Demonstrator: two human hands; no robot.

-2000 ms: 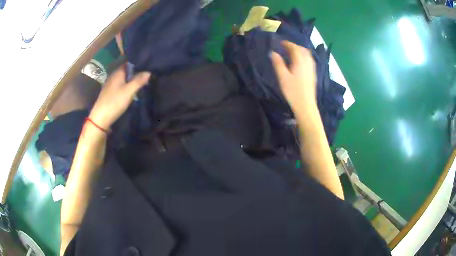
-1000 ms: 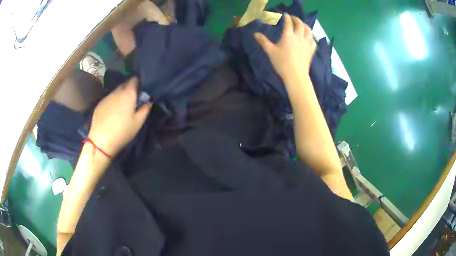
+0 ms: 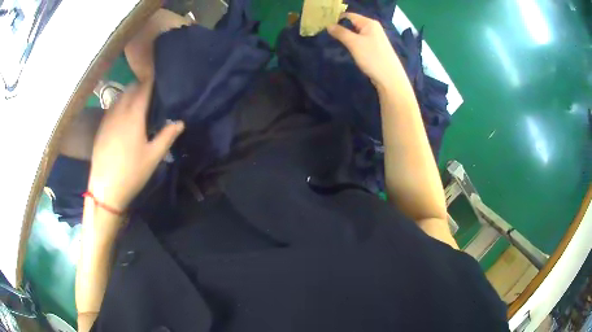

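A navy bundle of cut pieces [image 3: 201, 71] lies on the lap at the left. My left hand [image 3: 126, 142] is at its left edge, thumb on the cloth; its fingers are blurred and partly hidden. A second, ruffled navy bundle [image 3: 324, 71] lies beside the right leg. A yellow paper slip [image 3: 320, 15] is at the far end of this second bundle. My right hand [image 3: 369, 48] pinches the slip's right edge between thumb and fingers.
The white tabletop with a brown edge [image 3: 84, 84] curves along the left. More navy cloth [image 3: 70, 188] hangs below it. A white sheet [image 3: 438, 71] lies under the right bundle on the green floor [image 3: 500, 110]. A metal frame [image 3: 477, 207] stands at the lower right.
My right hand has moved from the top of the right bundle to the yellow slip and taken its edge. The left bundle has come down onto the lap, with my left hand at its edge.
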